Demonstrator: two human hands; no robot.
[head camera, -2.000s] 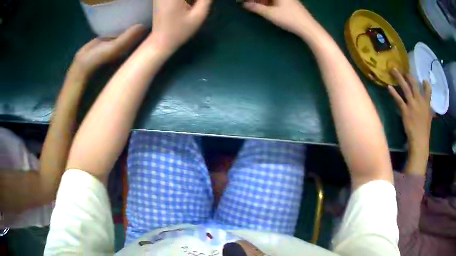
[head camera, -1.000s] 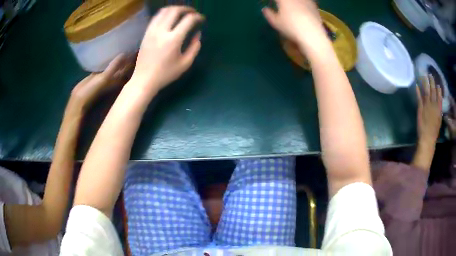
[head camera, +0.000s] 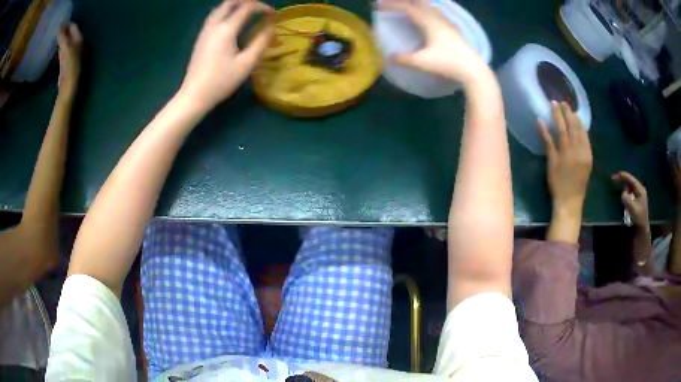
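The yellow-brown base (head camera: 317, 93) lies open side up in front of me, with a black cooling fan (head camera: 329, 51) and thin wires inside. My left hand (head camera: 230, 56) is at the base's left rim, fingers curved; I cannot tell if it grips the rim. My right hand (head camera: 433, 41) is over a white round bowl-like part (head camera: 422, 83) just right of the base, thumb and fingers spread across it; whether it grips it is unclear. The tops of both hands are near the picture's upper edge.
A neighbour's hand (head camera: 567, 149) touches a white cover with a dark brown oval (head camera: 534, 97) at right. Another person's hand (head camera: 69, 56) is by a white and tan unit (head camera: 39, 45) at far left. More white parts and clear plastic lie at upper right. The table's front edge (head camera: 299, 222) runs above my lap.
The base has moved left to the middle, and the white bowl has moved left beside it. My right hand has gone from the base to the bowl. The left neighbour's unit has moved further left.
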